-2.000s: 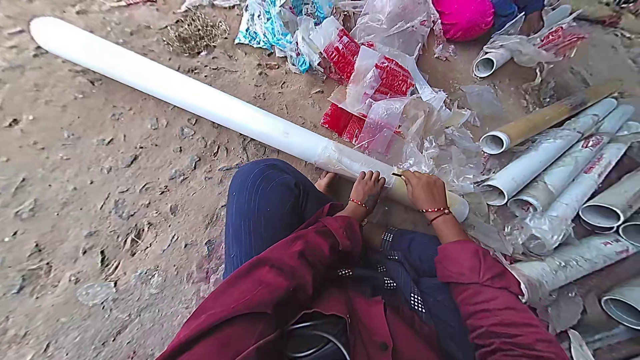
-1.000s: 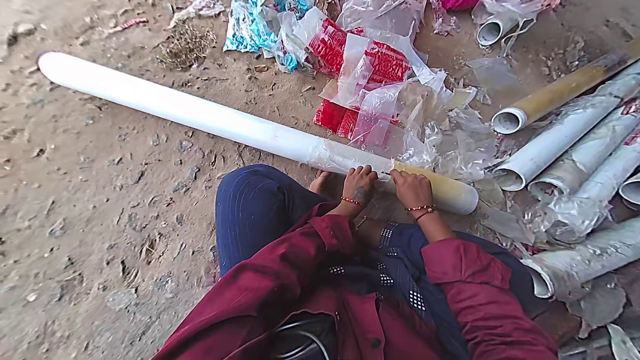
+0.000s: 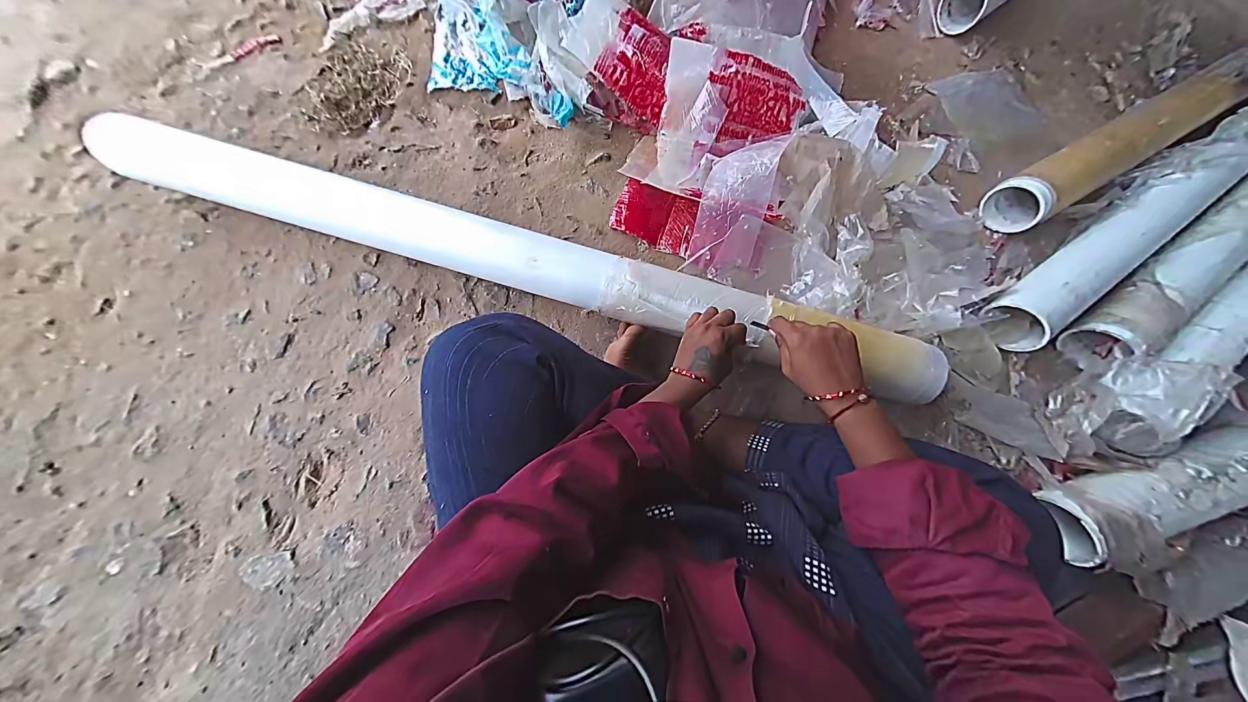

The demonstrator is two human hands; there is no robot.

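A long white tube lies slantwise over the ground in front of my legs. Clear plastic film wraps part of it, and a yellowish-brown band shows near its right end. My left hand rests on the film-covered part with bent fingers; whether it pinches the film is not clear. Just right of it, my right hand holds a small dark thin tool against the tube at the edge of the brown band. The tool's exact kind cannot be told.
Torn clear film and red printed plastic lie beyond the tube. Blue-and-white plastic scraps are at the top. Several tubes, among them a brown one and a white one, lie at the right. Stony dirt ground spreads at the left.
More of the yellowish-brown band shows at the tube's right end than two seconds ago. Both hands stay close together on the tube. The view has shifted slightly.
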